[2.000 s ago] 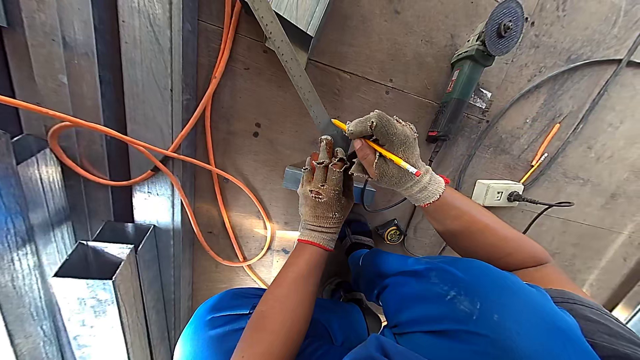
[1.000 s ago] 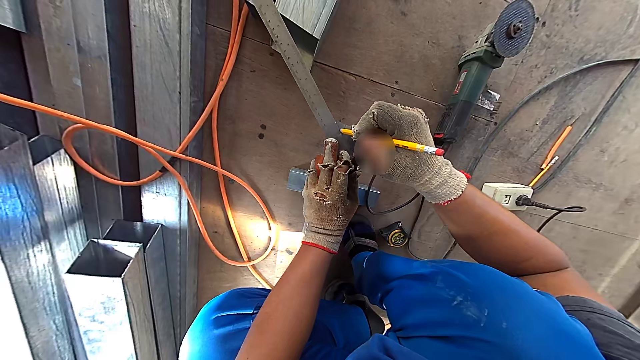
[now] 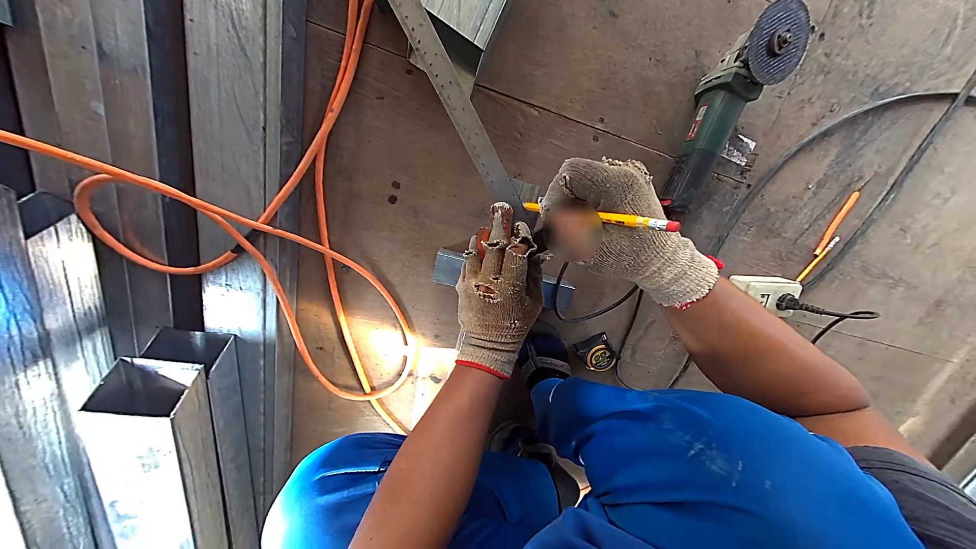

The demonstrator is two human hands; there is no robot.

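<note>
My left hand [image 3: 499, 286], in a torn knit glove, presses on the lower end of a perforated-looking steel ruler or square [image 3: 457, 107]. Beneath that hand lies a short piece of metal tube or channel [image 3: 450, 267], partly covered by the fingers. My right hand [image 3: 610, 221], gloved too, grips a yellow pencil [image 3: 637, 221] whose tip points left at the blade, close above my left fingertips. What the tip touches is too small to tell. The fingers of my right hand are partly blurred.
An angle grinder [image 3: 717, 114] lies at the upper right, above a white power socket box [image 3: 762, 290]. A tape measure [image 3: 596, 353] rests by my shoe. An orange cable or hose [image 3: 328, 252] loops on the left, beside rectangular steel tubes [image 3: 191, 427]. Another metal profile [image 3: 465, 23] lies at the top.
My right hand has turned a little, so the pencil, slanting down to the right in the oldest frame, now lies nearly level. My left hand stays on the metal.
</note>
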